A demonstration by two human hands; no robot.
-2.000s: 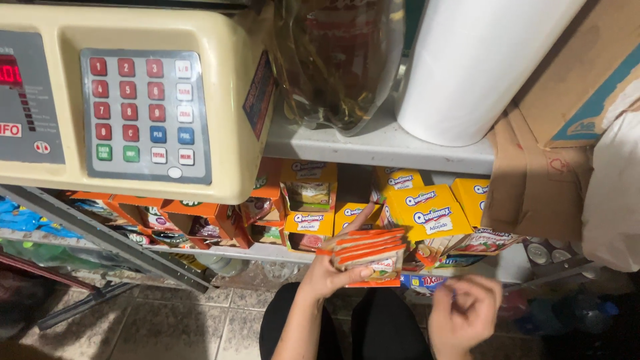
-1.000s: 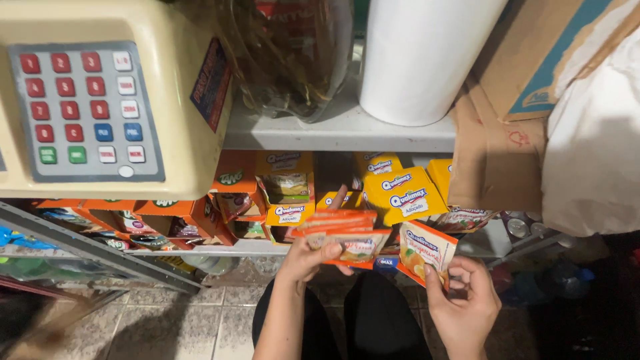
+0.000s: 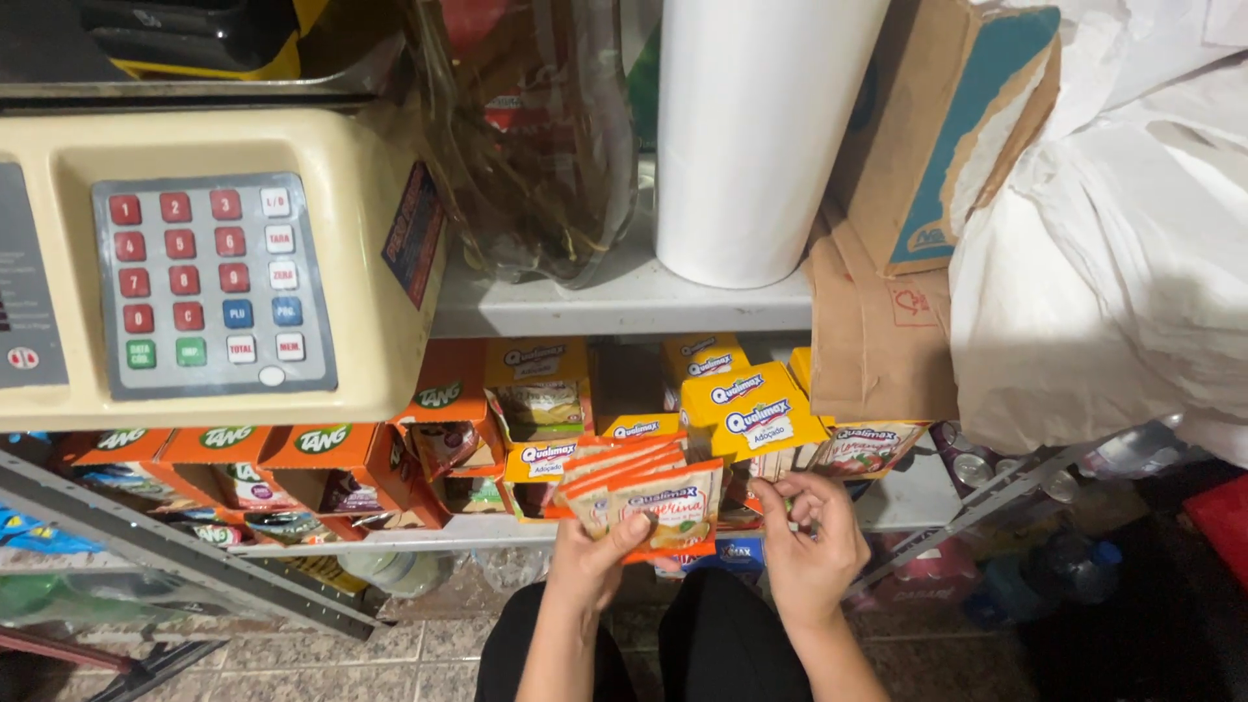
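Note:
My left hand point(image 3: 597, 561) grips a fanned stack of orange-edged Qualimax drink-powder sachets point(image 3: 668, 509), thumb across the front one. To its right, my right hand point(image 3: 811, 531) is raised with its fingers curled near the front of a yellow Qualimax display box point(image 3: 756, 409); whether something small sits between the fingertips cannot be told. Another yellow box point(image 3: 866, 447) with red-pictured sachets stands right of that. Behind the stack is a smaller yellow Qualimax box point(image 3: 546, 463), partly covered by the sachets. Orange Tang boxes point(image 3: 331, 444) line the shelf to the left.
A beige scale point(image 3: 380, 331) overhangs the lower shelf at left. On the upper grey shelf point(image 3: 624, 302) stand a large dark plastic bottle point(image 3: 536, 136), a white roll point(image 3: 760, 136) and a cardboard box point(image 3: 916, 127). White bags point(image 3: 1121, 273) hang at right; a metal brace point(image 3: 195, 546) slants at lower left.
A second ago my right hand held one sachet apart from the stack; now a sachet lies at the front of the stack in my left hand, and my right hand is beside the yellow box.

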